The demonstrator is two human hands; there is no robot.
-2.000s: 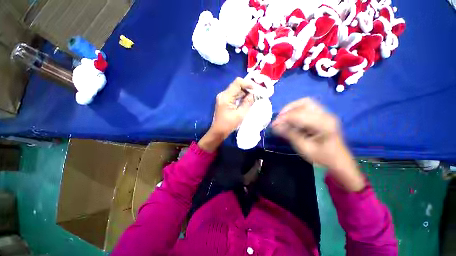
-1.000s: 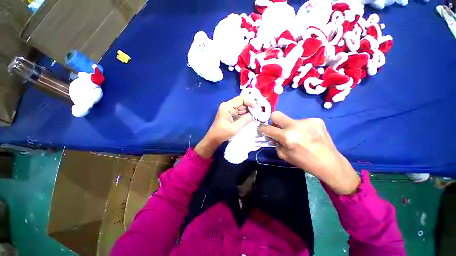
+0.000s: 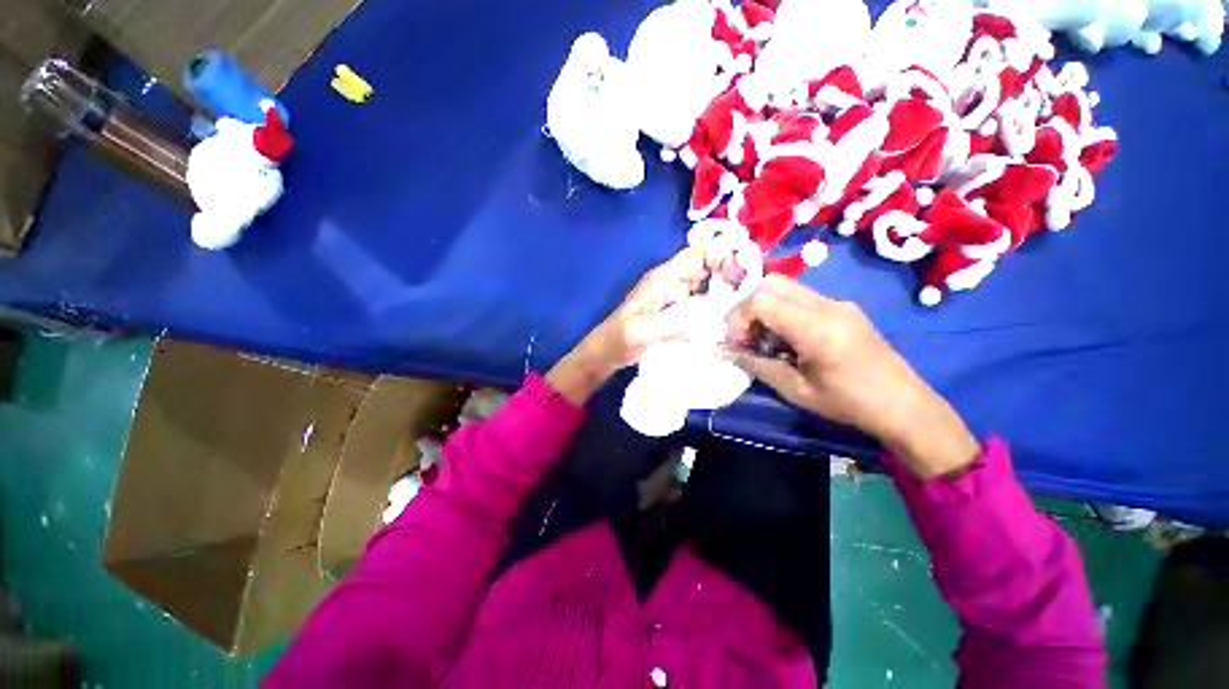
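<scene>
A white plush toy body (image 3: 674, 384) is held between both hands at the table's front edge, with a red Santa hat with white trim (image 3: 729, 259) at its upper end. My left hand (image 3: 660, 303) grips the toy and hat trim from the left. My right hand (image 3: 815, 343) has its fingertips closed at the right side of the toy, near the trim. A needle cannot be made out. A thin white thread (image 3: 768, 442) runs from the work along the table edge.
A heap of Santa hats (image 3: 937, 168) lies ahead right, with white bodies (image 3: 593, 115) beside it. At left are a hatted toy (image 3: 232, 189), blue spool (image 3: 227, 84), clear tube (image 3: 115, 124) and yellow piece (image 3: 352, 84). An open carton (image 3: 202, 485) stands below left.
My right hand was away from the toy, then came in against it and remains close. The toy's lower end has turned, and the camera view has shifted slightly.
</scene>
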